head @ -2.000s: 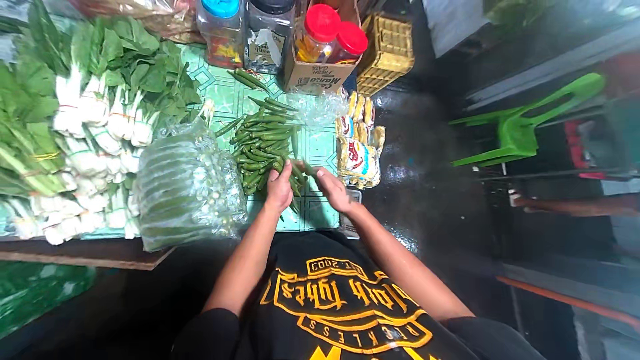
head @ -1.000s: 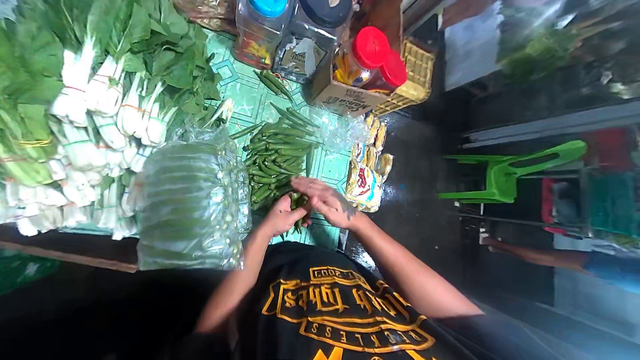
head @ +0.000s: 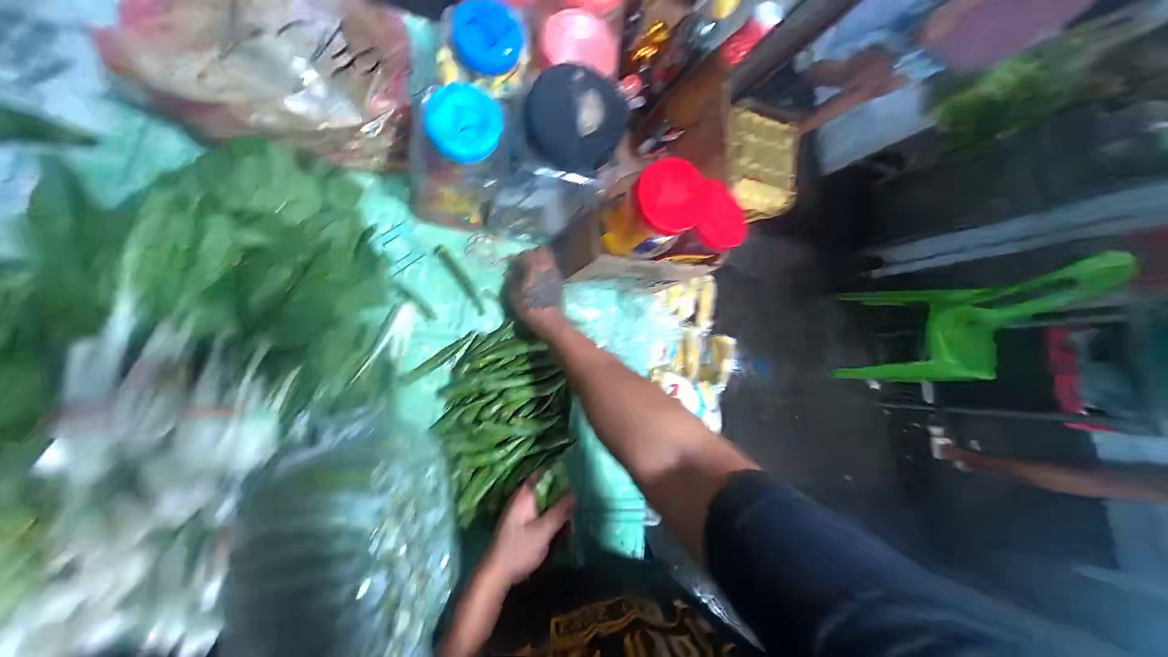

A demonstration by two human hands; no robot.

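Note:
A heap of green okra-like pods (head: 506, 415) lies on the pale green patterned table cover (head: 611, 516). At the heap's near end, my left hand (head: 529, 529) is closed around a few green pods. My right hand (head: 538, 285) reaches to the far side of the heap, beside the cardboard box (head: 630, 266); its fingers are blurred, and whether it holds anything cannot be told. Two loose pods (head: 461, 278) rest just left of it. A clear plastic bag of green vegetables (head: 338, 538) sits left of the heap.
White-stemmed leafy greens (head: 155, 438) fill the left side. Plastic jars with blue lids (head: 464, 122), a black lid and red lids (head: 671, 195) stand at the back. Small packets (head: 689, 365) lie at the right edge. Beyond are a yellow crate (head: 762, 164), a green plastic chair (head: 967, 328) and other people's arms.
My right hand has left my left hand and reached forward across the heap toward the jars. My left hand stays at the near end with pods. The view has shifted.

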